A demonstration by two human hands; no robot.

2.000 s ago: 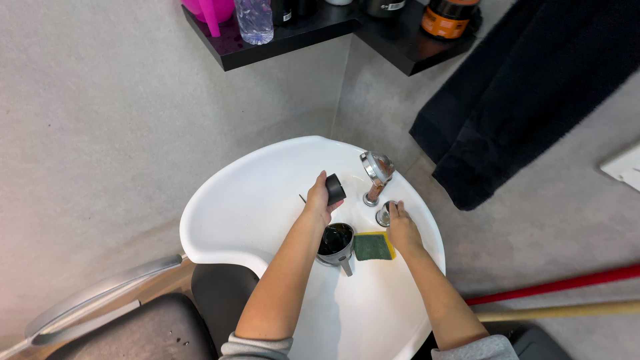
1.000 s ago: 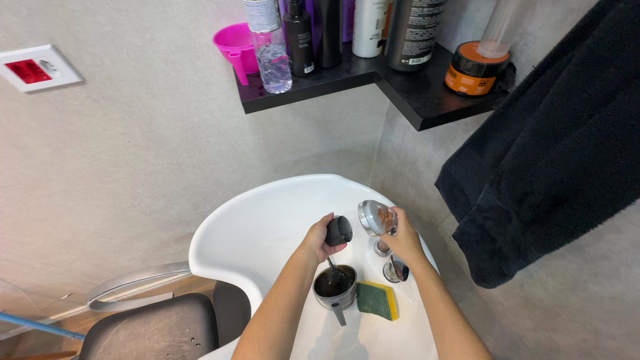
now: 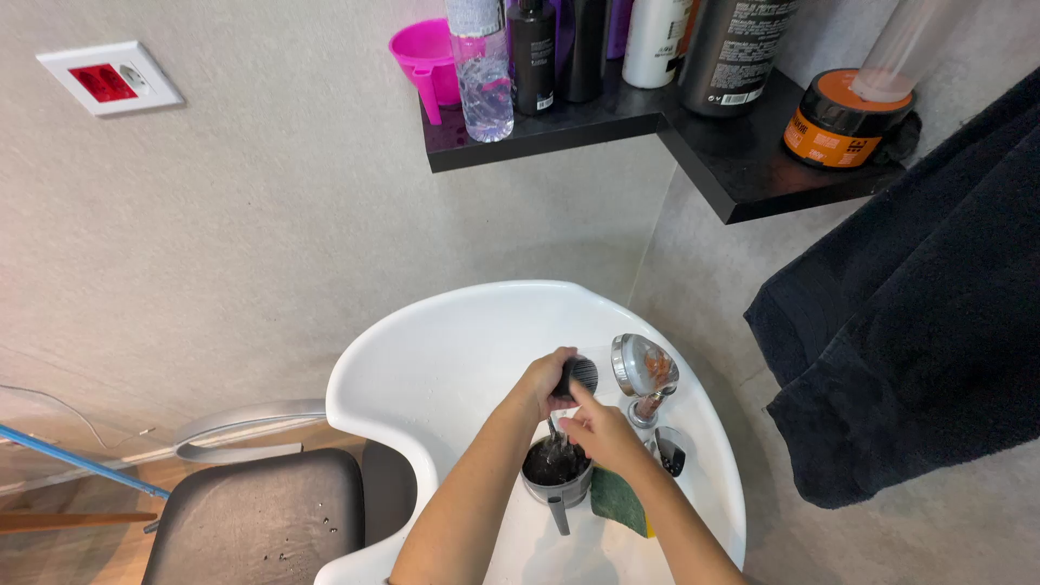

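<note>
My left hand (image 3: 549,380) holds a small round black brush (image 3: 580,377) with its bristled face to the right. My right hand (image 3: 600,426) is beside it, one finger extended at the brush's lower edge. Below both hands, a grey cup with a handle (image 3: 561,491) stands in the white wash basin (image 3: 382,341), and water runs into the dark liquid in it. A green and yellow scouring sponge (image 3: 619,500) lies right of the cup, partly behind my right forearm. The chrome shower head (image 3: 642,364) rests on its mount at the basin's right side.
A mixer tap (image 3: 669,452) sits behind my right wrist. Above the basin, a black corner shelf (image 3: 544,146) carries bottles, a pink funnel-shaped cup (image 3: 429,61) and an orange-labelled jar (image 3: 845,122). A dark towel (image 3: 910,325) hangs at right. A black padded chair (image 3: 260,520) stands left.
My right hand has left the shower head and come over to the brush in my left hand. The view has shifted, showing more of the shelf than two seconds ago.
</note>
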